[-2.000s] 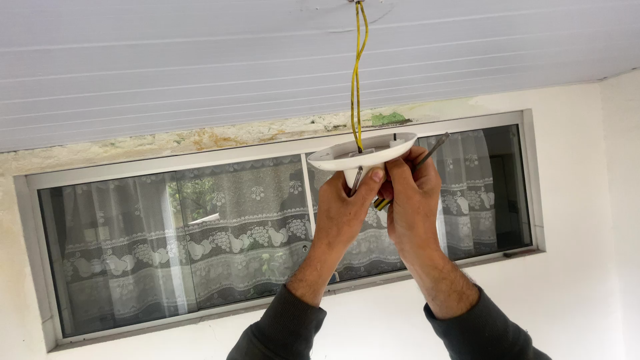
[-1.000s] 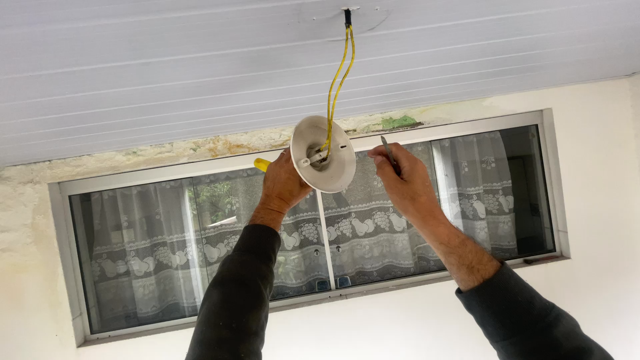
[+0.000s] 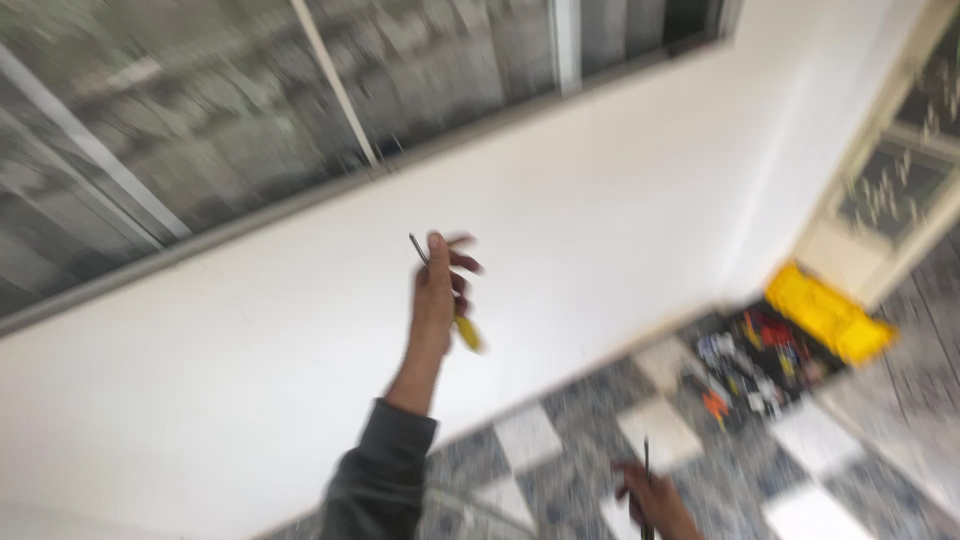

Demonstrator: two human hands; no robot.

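Note:
My left hand (image 3: 439,289) is raised in front of the white wall, closed round a screwdriver (image 3: 469,332). The yellow handle shows below the palm and the thin metal shaft sticks out past the thumb, while some fingers are spread. Low in the view, over the tiled floor, my right hand (image 3: 654,499) holds a slim, dark tool (image 3: 646,450) with its thin shaft pointing up; blur hides its exact kind. The lamp fitting and the yellow wires are out of view.
A sliding window (image 3: 420,161) spans the wall above. On the checkered floor (image 3: 585,420) at the right stands an open toolbox (image 3: 757,360) full of tools, its yellow lid (image 3: 829,315) beside a cream-framed door (image 3: 847,244).
The view has swung down and right, from the ceiling to the floor. My left hand has let go of the white lamp fitting it held a second ago. Both hands are now farther apart.

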